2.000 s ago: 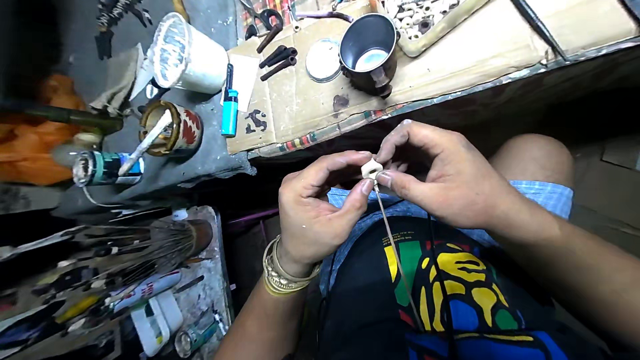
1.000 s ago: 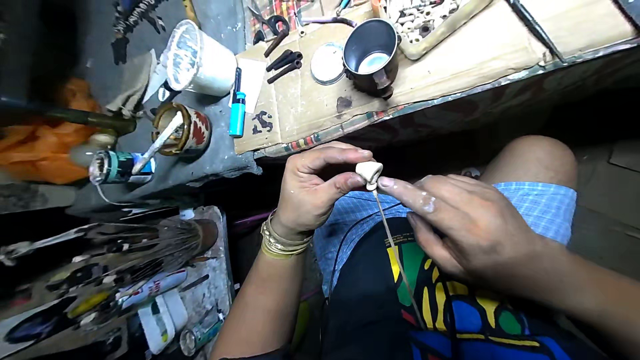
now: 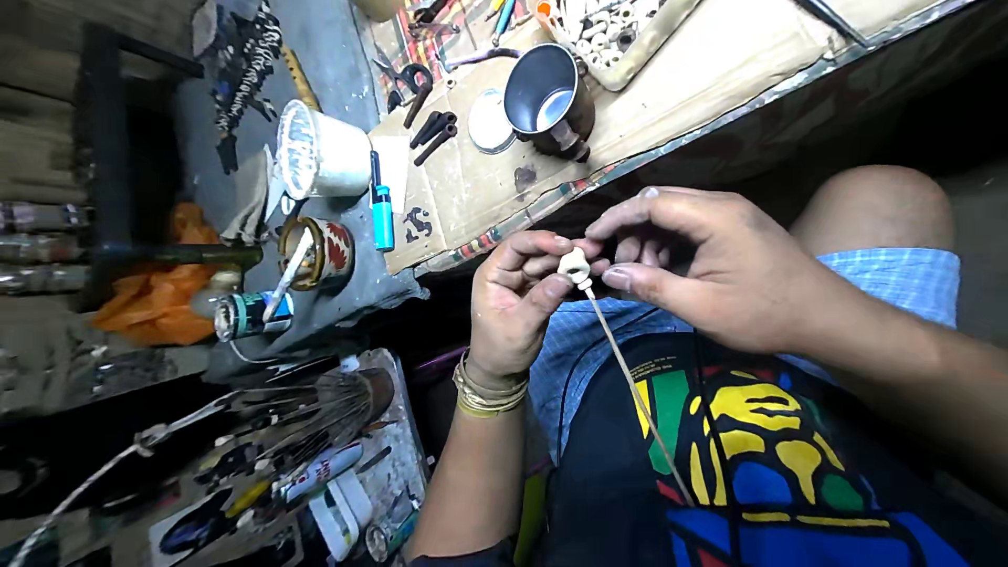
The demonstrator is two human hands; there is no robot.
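My left hand (image 3: pixel 516 303) pinches a small off-white, clay-like piece (image 3: pixel 574 266) between thumb and fingers. A dark hollow shows in the side of the piece. From its lower end a thin stick (image 3: pixel 634 386) slants down across the dark printed shirt. Just right of the piece is my right hand (image 3: pixel 693 264), thumb and forefinger apart, with the thumb tip close to its edge; whether they touch is unclear. Nothing is seen held in the right hand, though its curled fingers are partly hidden.
Across the work table's cardboard (image 3: pixel 465 189) stand a metal mug (image 3: pixel 551 98), a round lid (image 3: pixel 490 122), a blue lighter (image 3: pixel 383 219) and a white tub (image 3: pixel 323 150). A tray of small pale pieces (image 3: pixel 614 35) is at the back. Brushes and tubes crowd a lower surface at left.
My right hand, stretched flatter beside the piece a second ago, now has its thumb and forefinger spread apart. The left hand keeps its hold on the piece.
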